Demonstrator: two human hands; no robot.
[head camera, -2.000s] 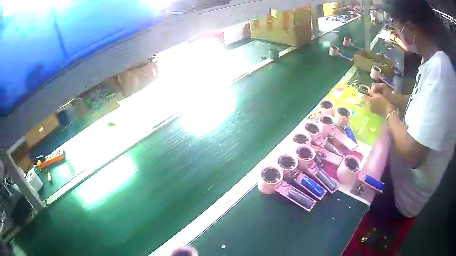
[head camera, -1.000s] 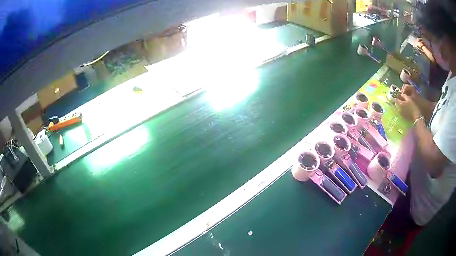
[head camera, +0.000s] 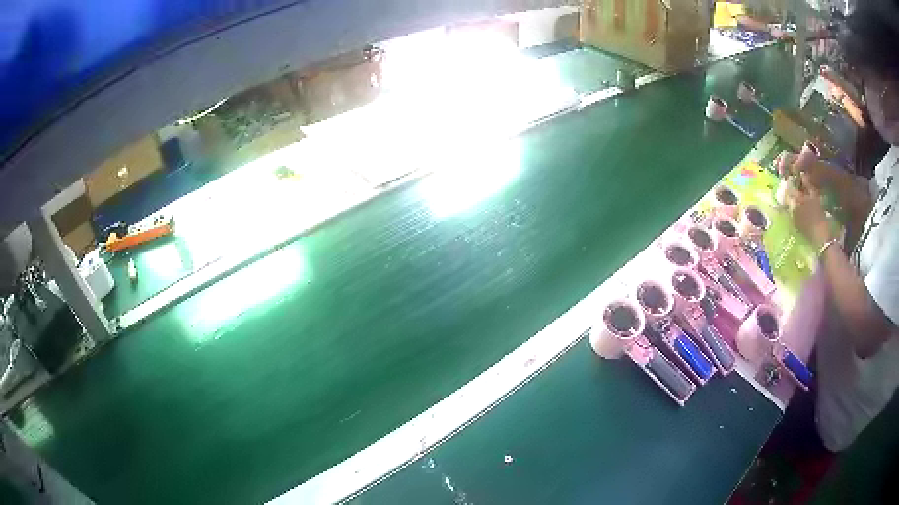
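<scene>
Neither of my hands is in the picture. Several pink part-assembled fan units (head camera: 619, 325) lie in rows on the bench at the right, round heads toward the belt and open handles toward the lower right. Some handles show a bright blue battery cell (head camera: 693, 356), others a dark grey part (head camera: 663, 378). One unit (head camera: 763, 327) lies apart, nearer the neighbouring worker, with a blue cell in its handle. Small white specks (head camera: 508, 459) lie on the dark green bench top (head camera: 591, 434).
A wide green conveyor belt (head camera: 394, 286) with a pale edge rail (head camera: 493, 377) crosses the view; two units (head camera: 717, 108) lie at its far end. A seated person (head camera: 867, 296) works over a yellow-green mat (head camera: 789, 247). A carton (head camera: 641, 35) and an orange object (head camera: 140, 235) are opposite.
The view has swung, so the bench scene sits farther right. The pink unit at the bottom edge two seconds ago is out of view. The neighbour's hands have shifted slightly over the mat.
</scene>
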